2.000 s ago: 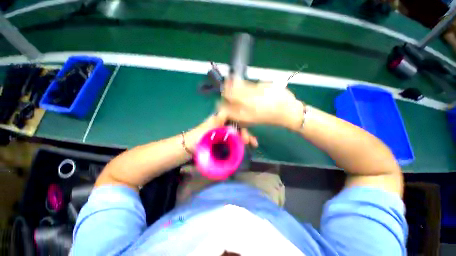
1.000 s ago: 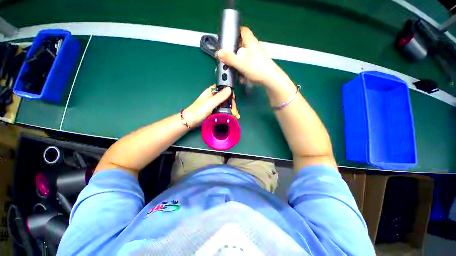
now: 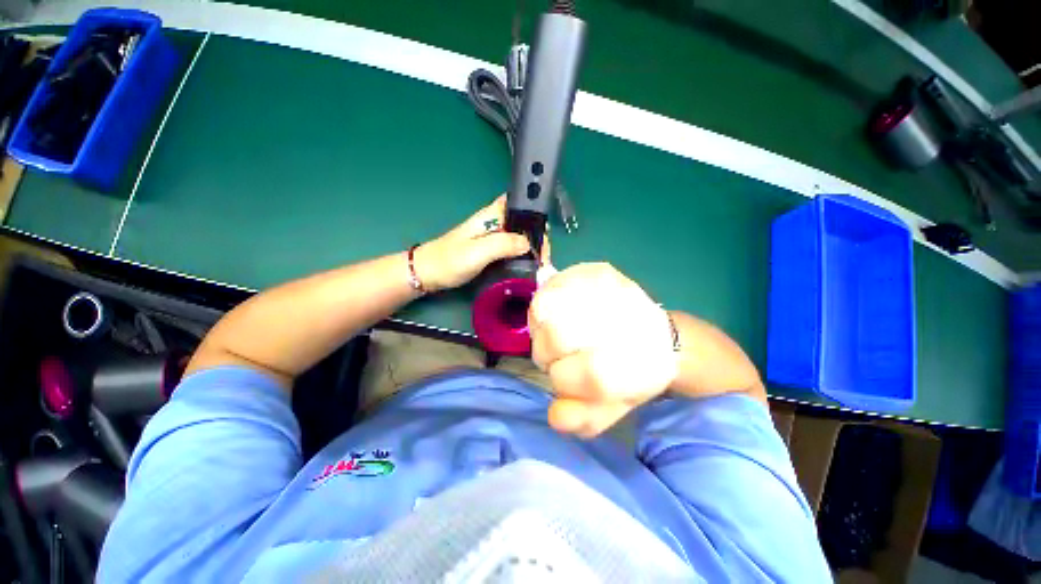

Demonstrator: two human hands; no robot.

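A hair dryer lies before me, its silver-grey handle sleeve pointing away and its pink-rimmed head towards me at the bench edge. My left hand grips the black neck between head and sleeve. My right hand is a closed fist beside the head, partly covering it. Something pale shows at the fist's top by the neck; the fist hides what it is. The grey power cord lies coiled behind the sleeve, with plug prongs to its right.
A blue bin of black parts stands at the left, an open blue bin at the right. Another dryer lies far right beyond the white rail. A black tote of dryers is low left. A brown carton is low right.
My right hand has left the sleeve and come down, closed, beside the dryer head. My left hand stays at the neck. The view has shifted slightly.
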